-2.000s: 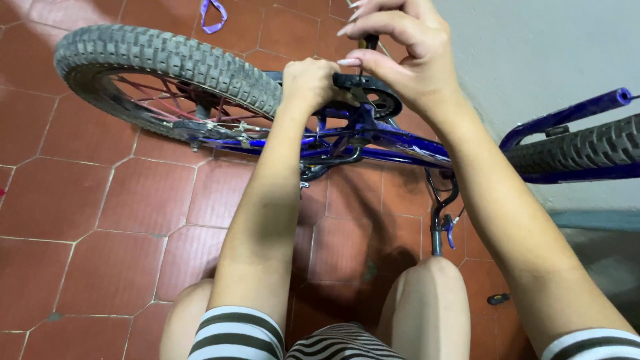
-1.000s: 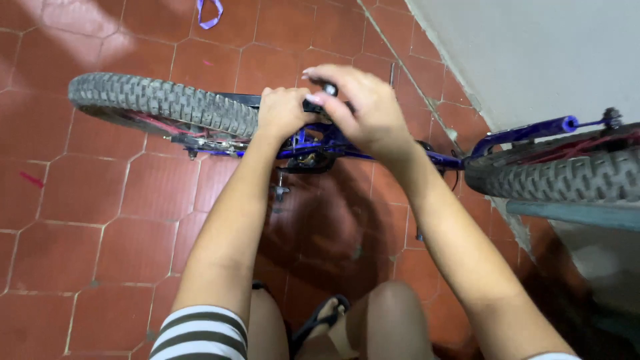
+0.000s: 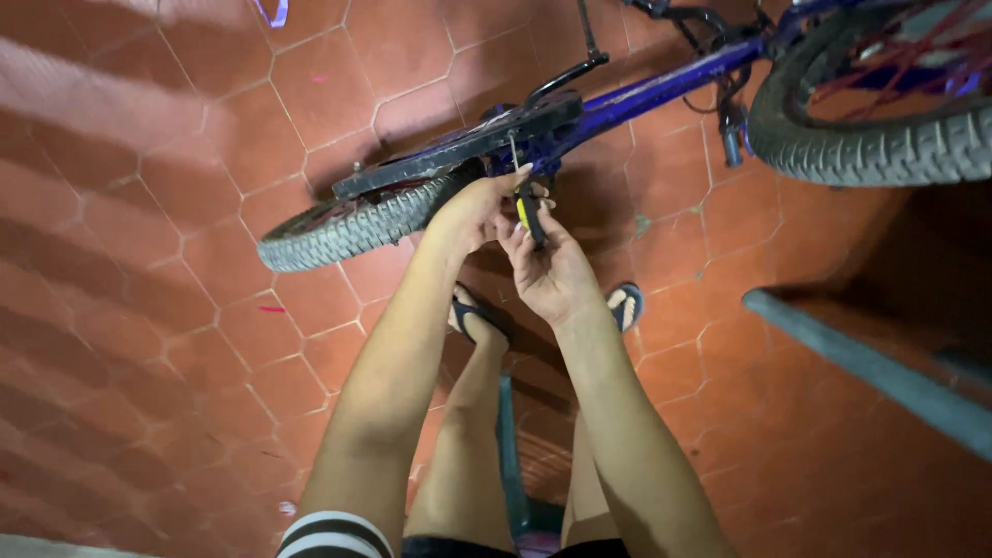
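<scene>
A blue bicycle frame (image 3: 666,89) lies across the top of the view, tilted, with a knobby rear tire (image 3: 349,232) at its left end and the front tire (image 3: 876,167) at the right. A black chain guard (image 3: 434,159) runs beside the rear wheel. My right hand (image 3: 554,271) holds the black and yellow handle of a screwdriver (image 3: 530,213). Its metal shaft points up to the guard's right part; whether the tip sits in a screw cannot be told. My left hand (image 3: 484,209) is at the shaft and the front of the handle, its fingers steadying them.
A black crank arm (image 3: 566,77) sticks up from the guard. The handlebar grip (image 3: 731,147) hangs near the front wheel. A grey-green bar (image 3: 868,372) crosses at the right. My sandaled feet stand on red tiles (image 3: 302,341); a purple strap (image 3: 273,12) lies at the top.
The bicycle now shows its chain guard side, and its rear wheel lies lower in view. Both hands have come together at the screwdriver. The view has shifted a lot.
</scene>
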